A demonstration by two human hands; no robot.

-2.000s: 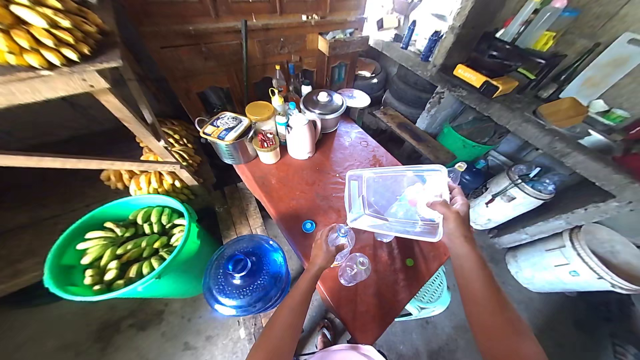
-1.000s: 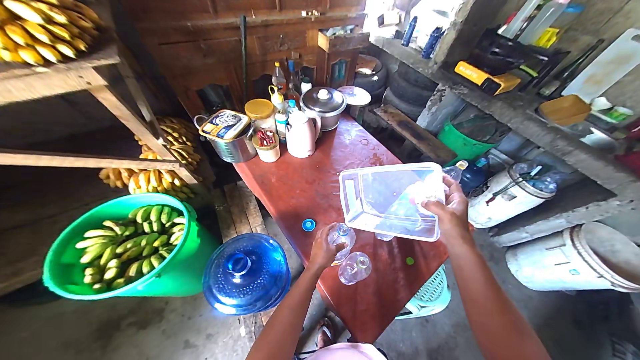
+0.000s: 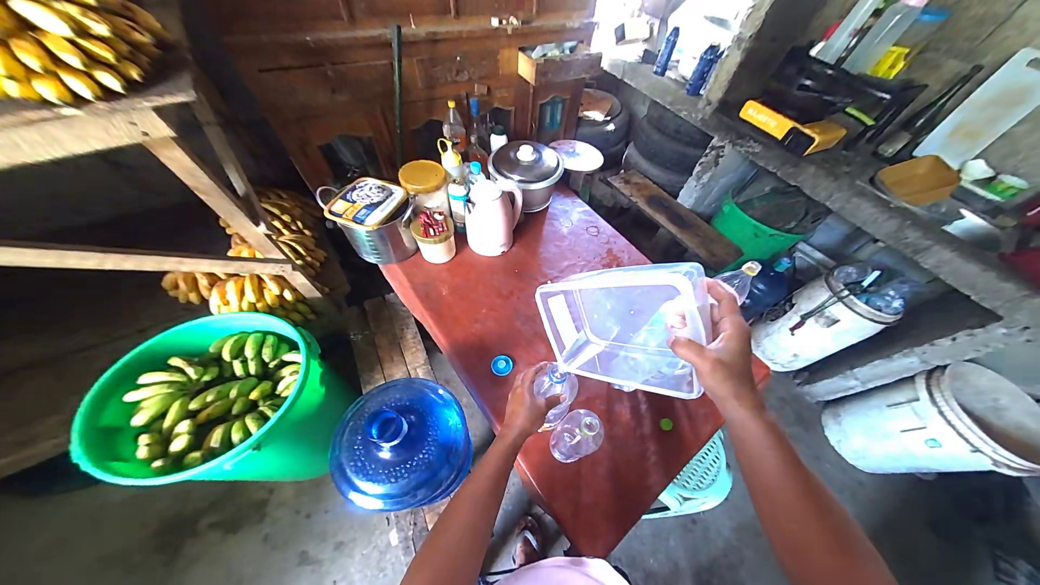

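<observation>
My right hand (image 3: 719,349) grips the right end of a clear plastic container (image 3: 626,325), tilted with one corner low at the left. That corner is at the mouth of a clear plastic bottle (image 3: 559,396), which my left hand (image 3: 528,398) holds upright on the red-brown table (image 3: 528,284). Whether liquid runs between them I cannot tell. A second clear bottle (image 3: 577,435) stands open just in front of the first. A blue cap (image 3: 502,365) lies left of the bottles, and a green cap (image 3: 666,424) lies to their right.
A pink-white thermos jug (image 3: 490,218), a lidded pot (image 3: 526,171), jars and a metal pot (image 3: 378,236) stand at the table's far end. At left are a green tub (image 3: 317,422) of green bananas and a blue lidded container (image 3: 400,444). White buckets (image 3: 918,422) stand at right.
The container in my right hand has tipped further, and its left corner has come down to the mouth of the bottle in my left hand.
</observation>
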